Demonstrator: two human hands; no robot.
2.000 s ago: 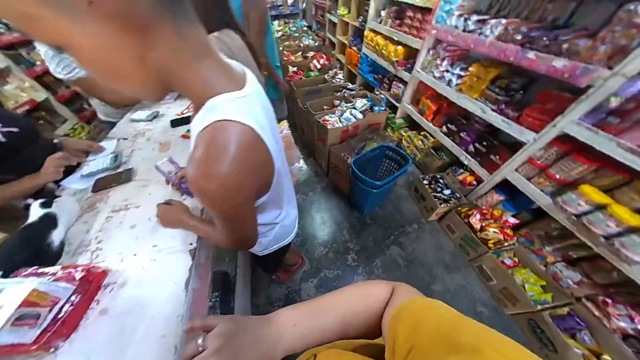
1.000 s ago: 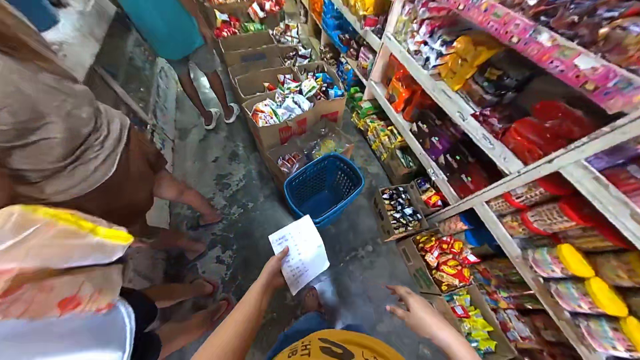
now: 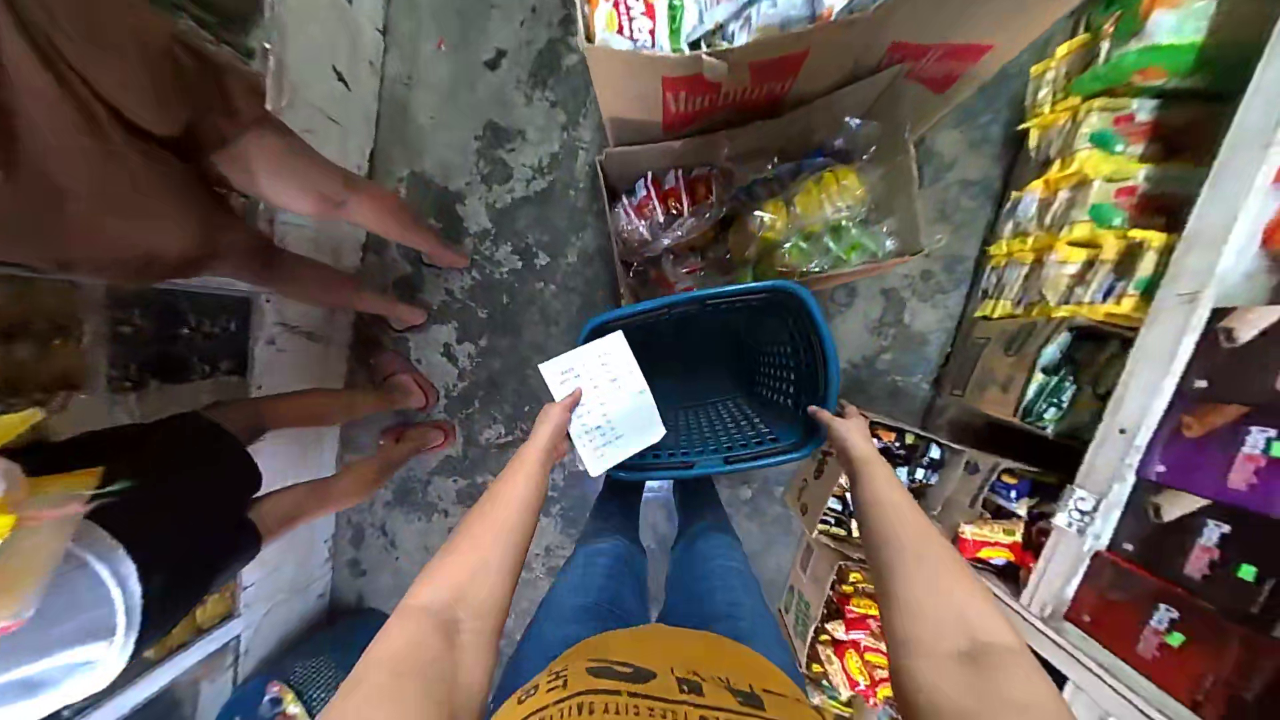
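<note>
A blue plastic shopping basket (image 3: 725,455) with perforated walls sits in front of my legs, its inside dark and without visible goods. My left hand (image 3: 556,425) holds a sheet of white paper (image 3: 615,405) bearing handwriting, thumb on top, over the basket's left rim; whether its fingers also touch the rim is hidden. At the basket's right rim, my right hand (image 3: 842,432) grips the edge with thumb and fingers.
Cardboard boxes (image 3: 740,95) of packaged snacks stand beyond the basket. More boxes (image 3: 800,590) and shelves of packets (image 3: 1110,480) line the right. On the left, other people's legs and feet (image 3: 405,415) are close by; another blue basket (image 3: 330,650) is at lower left.
My right hand, apart from the basket a second ago, now grips its rim. My left hand and the paper are now over the basket's left side. The view has tilted down.
</note>
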